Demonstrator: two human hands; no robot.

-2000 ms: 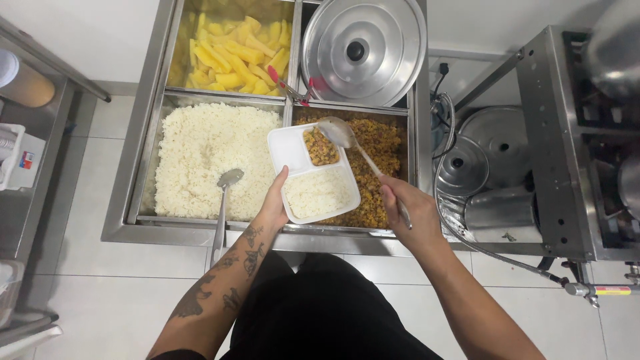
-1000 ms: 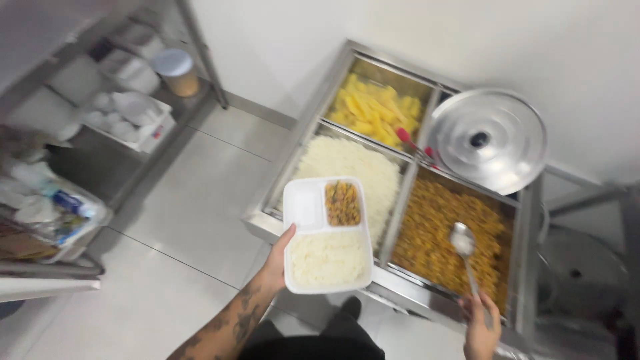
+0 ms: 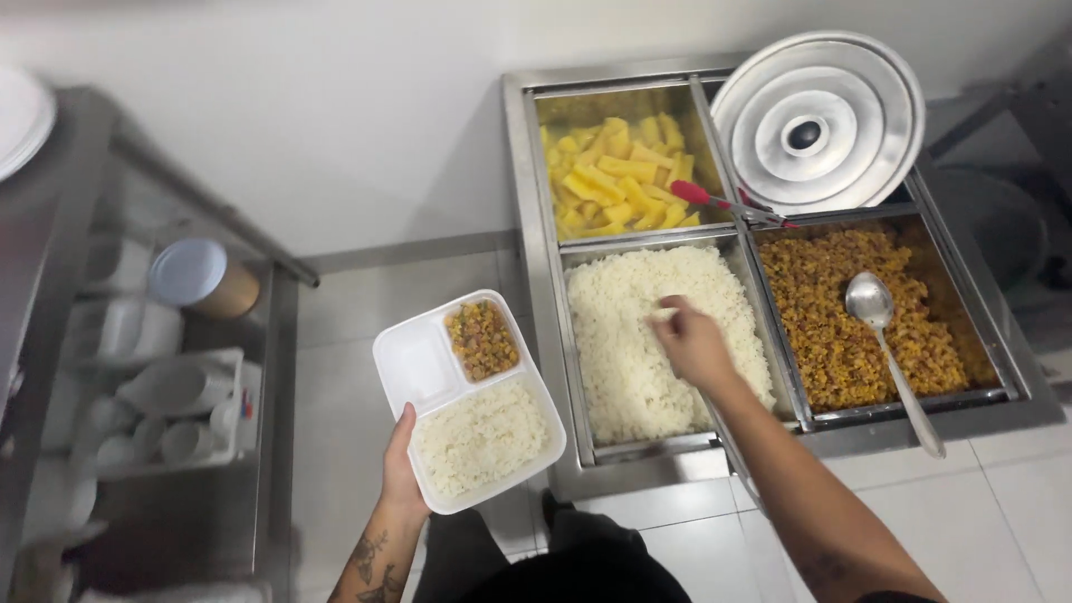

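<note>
My left hand [image 3: 404, 469] holds a white foam meal tray [image 3: 425, 360] by its lower left edge. Cooked white rice [image 3: 484, 437] fills its large compartment, a yellow-brown crumbly food [image 3: 483, 339] fills a small one, and the third is bare. My right hand [image 3: 688, 339] hovers over the pan of white rice [image 3: 620, 368], fingers curled and apart, holding nothing visible. A spoon handle [image 3: 737, 459] shows partly behind my right forearm. A metal serving spoon [image 3: 871, 300] rests on the yellow-brown food [image 3: 829, 335] in the right pan.
Behind the rice is a pan of yellow strips [image 3: 620, 172]. Red-tipped tongs [image 3: 712, 199] lie across the dividers beside a round metal lid [image 3: 783, 100]. At left stands a metal shelf [image 3: 276, 419] with a lidded tub [image 3: 205, 280] and a white basket [image 3: 239, 402] of containers.
My right hand has let go of the serving spoon, left in the yellow-brown food, and moved left over the rice. My left hand still holds the tray. The view has shifted.
</note>
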